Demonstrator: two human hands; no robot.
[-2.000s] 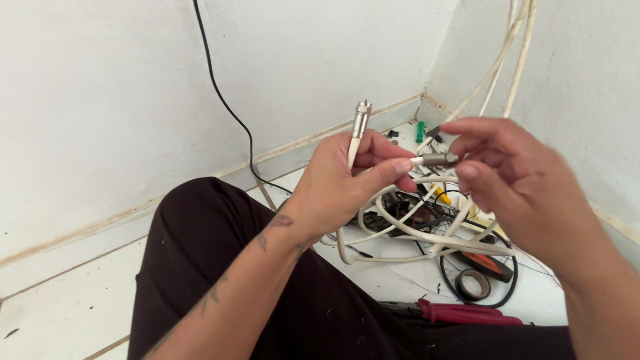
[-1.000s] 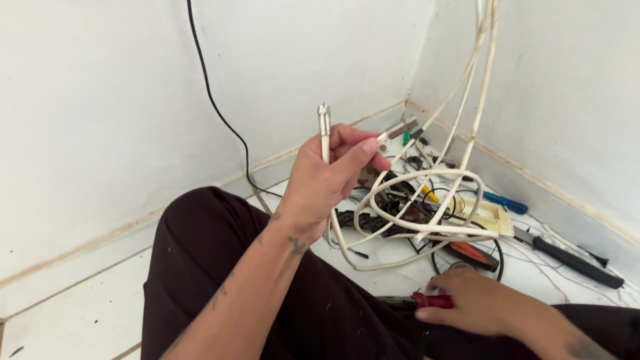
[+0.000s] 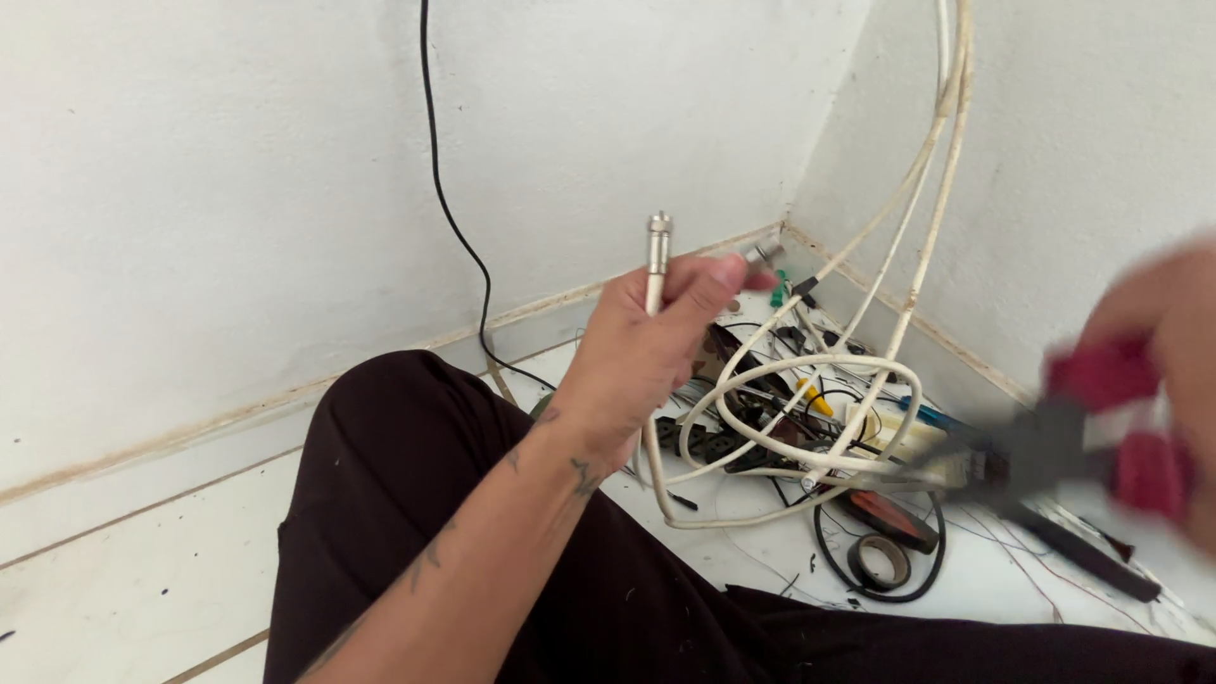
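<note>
My left hand [image 3: 655, 351] is closed around a white coaxial cable [image 3: 654, 296], whose metal F-type connector [image 3: 659, 242] points up above the fist. Between its thumb and fingers is a second metal connector [image 3: 763, 255], its tip pointing right. At the right edge, blurred by motion, my right hand [image 3: 1168, 361] holds pliers with red handles [image 3: 1154, 465]; their dark jaws point left, towards the cable coil, and seem parted. Loops of white cable [image 3: 807, 366] hang and lie below and right of my left hand.
On the tiled floor lie a roll of tape [image 3: 879, 562], an orange and black tool [image 3: 888, 521], a yellow piece [image 3: 814, 397], a blue-handled tool [image 3: 926, 414], a black-handled tool [image 3: 1083, 551] and wire scraps. White cables [image 3: 950, 142] run down by the wall corner; a black cable [image 3: 435, 161] hangs left.
My right hand has left the connector near my left hand, reached down to the red handles on the floor, and now has the pliers raised at the right. My left hand keeps hold of the cable.
</note>
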